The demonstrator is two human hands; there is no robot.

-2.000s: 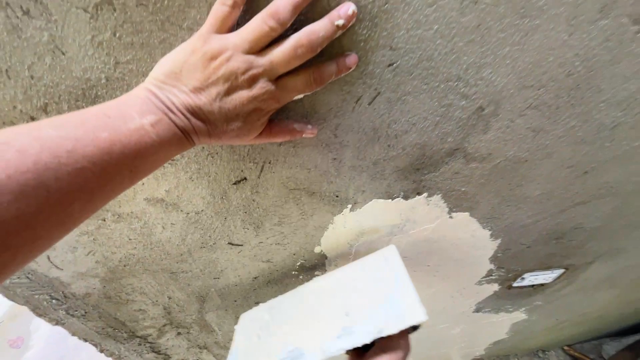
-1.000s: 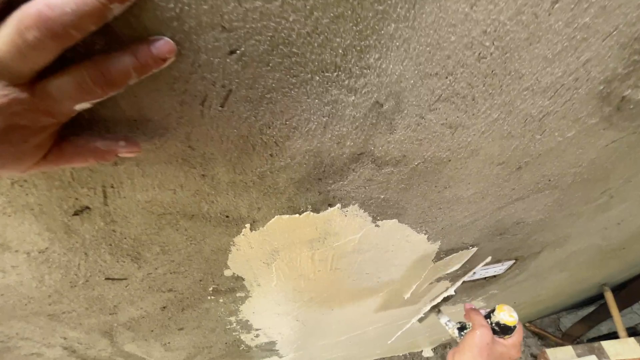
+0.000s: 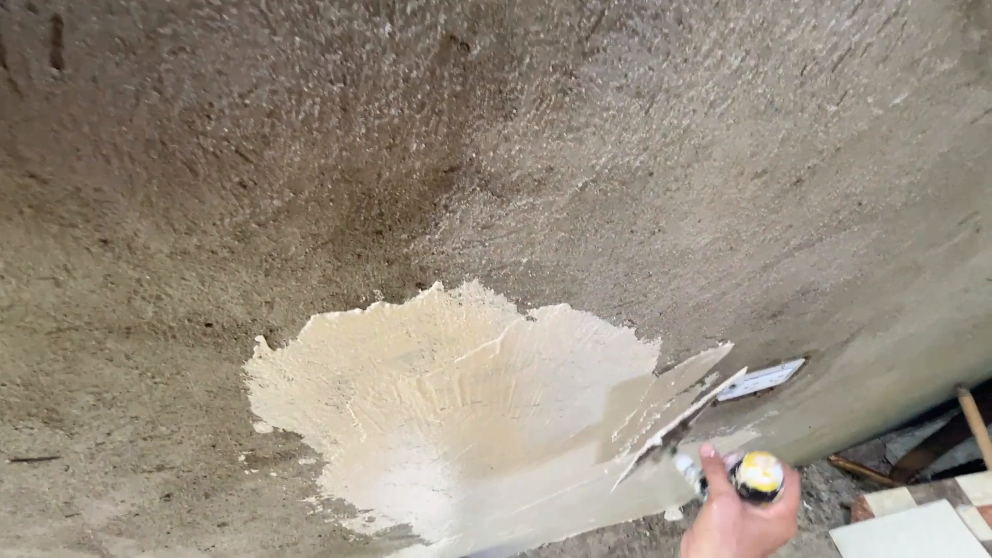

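Observation:
At the lower right, my right hand (image 3: 736, 504) grips the handle of a plastering trowel (image 3: 682, 426), a knob-like end with yellow and white on it showing above the fist. The trowel's thin blade is seen nearly edge-on, at the right part of a cream plaster patch (image 3: 465, 387). This wet-looking patch has an uneven, ragged border and ridges across it. Around it the rough grey-brown wall (image 3: 542, 155) shows bare. My left hand is out of view.
A white electrical socket plate (image 3: 763, 380) is set in the wall just right of the blade. Below, at the lower right, lie a pale flat board (image 3: 907, 535), checkered tiles (image 3: 891, 502) and a wooden stick (image 3: 975, 426).
My left hand, on the wall at the upper left before, has gone out of view. Since two seconds ago the trowel has moved right and turned edge-on, and the cream patch has become wider.

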